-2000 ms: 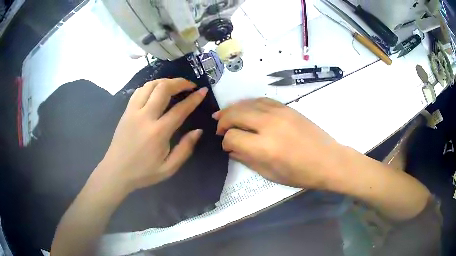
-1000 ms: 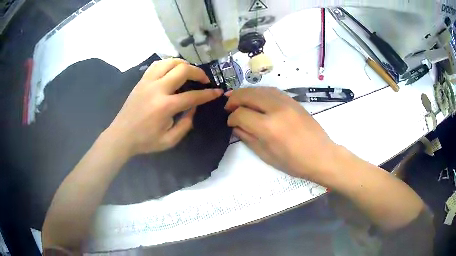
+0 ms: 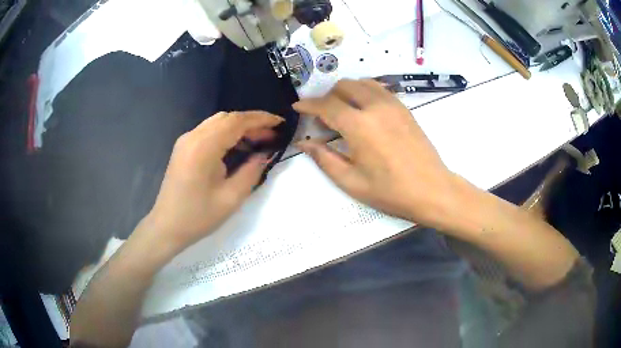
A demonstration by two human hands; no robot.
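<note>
A large black garment panel (image 3: 136, 136) lies over the left of the white machine table, its upper right part under the presser foot (image 3: 278, 61) of the sewing machine (image 3: 248, 24). My left hand (image 3: 211, 163) is on the panel below the foot, fingers curled at its right edge, with cloth between thumb and fingers. My right hand (image 3: 374, 143) is right of that edge, thumb and fingers apart, fingertips close to the edge; it holds nothing that shows. Black thread snips (image 3: 429, 83) lie beyond my right hand, their blades partly hidden by it.
A red and black pencil (image 3: 420, 34), a tool with an orange-brown wooden handle (image 3: 507, 58) and a dark-handled tool (image 3: 514, 30) lie at the back right. A printed ruler scale (image 3: 272, 248) runs along the front table edge. Small parts sit at the far right.
The panel has moved forward and left, baring more table at its front. My right hand's thumb and fingers have opened and parted from the edge. My left hand has moved slightly nearer me.
</note>
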